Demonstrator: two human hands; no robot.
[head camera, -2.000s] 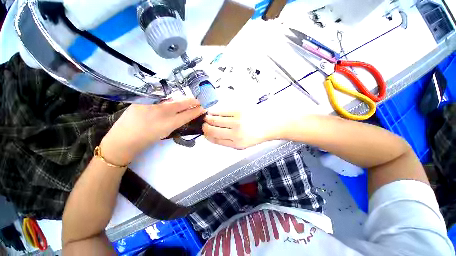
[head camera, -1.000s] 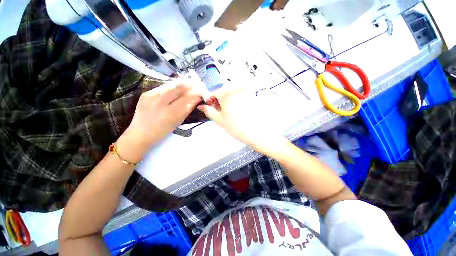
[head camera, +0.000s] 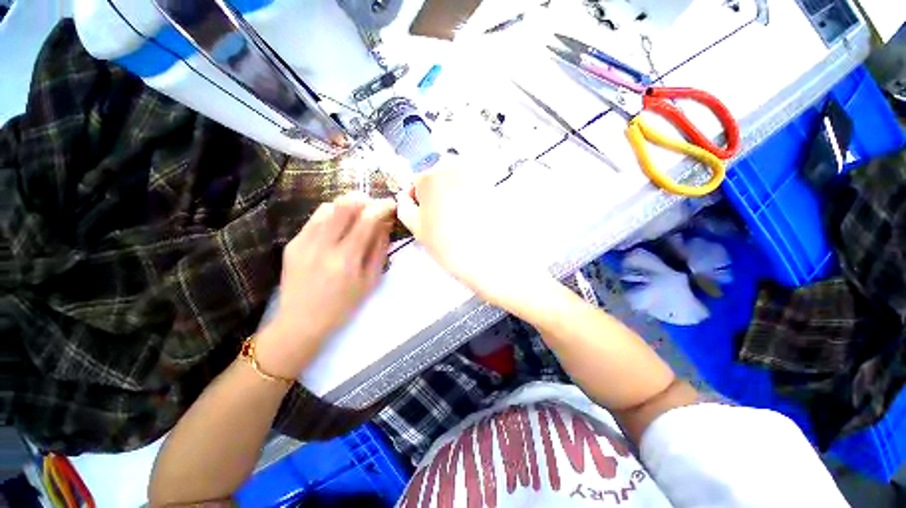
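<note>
The dark plaid garment (head camera: 129, 238) lies bunched left of the needle, its edge running under the presser foot (head camera: 363, 177) of the white sewing machine (head camera: 253, 94). My left hand (head camera: 338, 253) lies on the cloth just in front of the foot, fingers curled at the edge. My right hand (head camera: 437, 223) meets it from the right, fingertips pinching the cloth edge, partly washed out by glare. The grey-blue cylindrical attachment (head camera: 407, 134) stands just right of the needle. A strip of the plaid (head camera: 318, 415) hangs over the table's front edge behind my left wrist.
Scissors with red and yellow loops (head camera: 676, 139) and thin tweezers (head camera: 564, 123) lie right on the table. A brown card (head camera: 444, 17) is behind the needle. Another scissors pair (head camera: 67, 482) is far left. Blue crates (head camera: 785, 223) with plaid pieces (head camera: 800, 322) stand below the table.
The view has shifted. More plaid cloth now shows flat at the presser foot. My left hand has moved down and back from the needle. My right hand has stayed at the edge beside it.
</note>
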